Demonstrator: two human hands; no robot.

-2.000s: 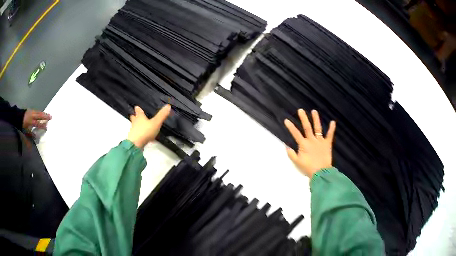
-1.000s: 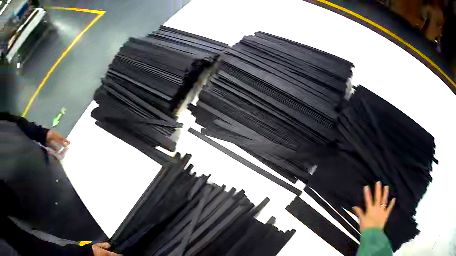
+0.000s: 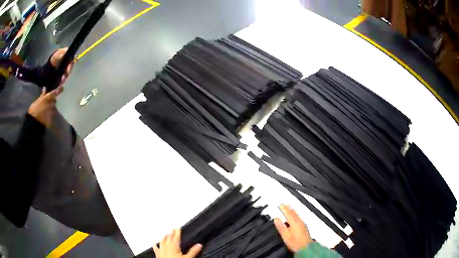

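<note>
Black strips (image 3: pixel 226 227) lie in a loose pile at the near edge of the view, their ends pointing up and right. My left hand (image 3: pixel 176 247) rests at the left side of this pile, fingers and thumb apart, cut off by the bottom edge. My right hand (image 3: pixel 293 231), in a green sleeve, is at the pile's right side with thumb and fingers apart. I see no strip gripped in either hand. A few loose strips (image 3: pixel 302 196) lie just beyond my right hand.
Larger strip piles lie at the back centre (image 3: pixel 216 75) and right (image 3: pixel 342 126) of the white table (image 3: pixel 136 161), with a dark heap (image 3: pixel 428 191) at far right. Another person (image 3: pixel 48 106) in dark clothing stands left, holding a black strip bundle (image 3: pixel 80 38). Grey floor lies beyond.
My left hand has come back into view, and my right hand has moved left from the right-hand heap to the near pile. The other person now holds up a black bundle.
</note>
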